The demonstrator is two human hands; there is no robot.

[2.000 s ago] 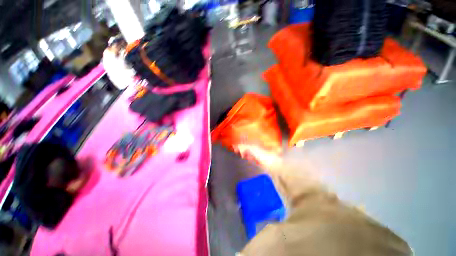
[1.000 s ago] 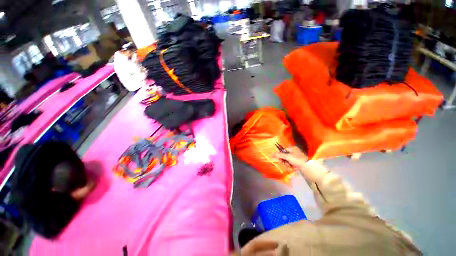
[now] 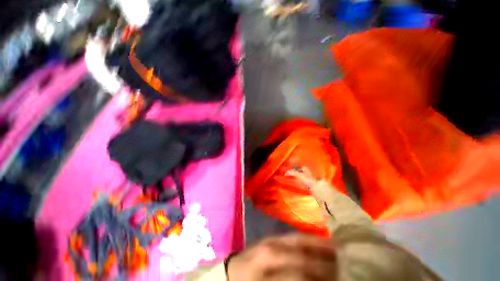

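Note:
My right hand (image 3: 299,175) reaches forward over the puffy orange bag (image 3: 301,151) on the floor. It is small and blurred, with faint dark specks at the fingers; whether it grips anything cannot be told. My left hand (image 3: 288,258) is large and blurred at the bottom edge, in front of or against my right sleeve (image 3: 356,230). Its fingers are not clear. A white pile of tags (image 3: 189,241) lies near the pink table's (image 3: 211,178) right edge, beside a tangled heap of grey and orange strips (image 3: 115,236).
A flat black bag (image 3: 153,148) lies beyond the strips. Bulky black bags (image 3: 186,49) stand at the table's far end. Large stacked orange bags (image 3: 389,126) stand at right on the grey floor (image 3: 455,241), with a black stack (image 3: 474,66) on top.
The view has moved closer to the table and orange bags. My left hand has come further into view at the bottom. My right arm stays extended; the blue stool has left the picture.

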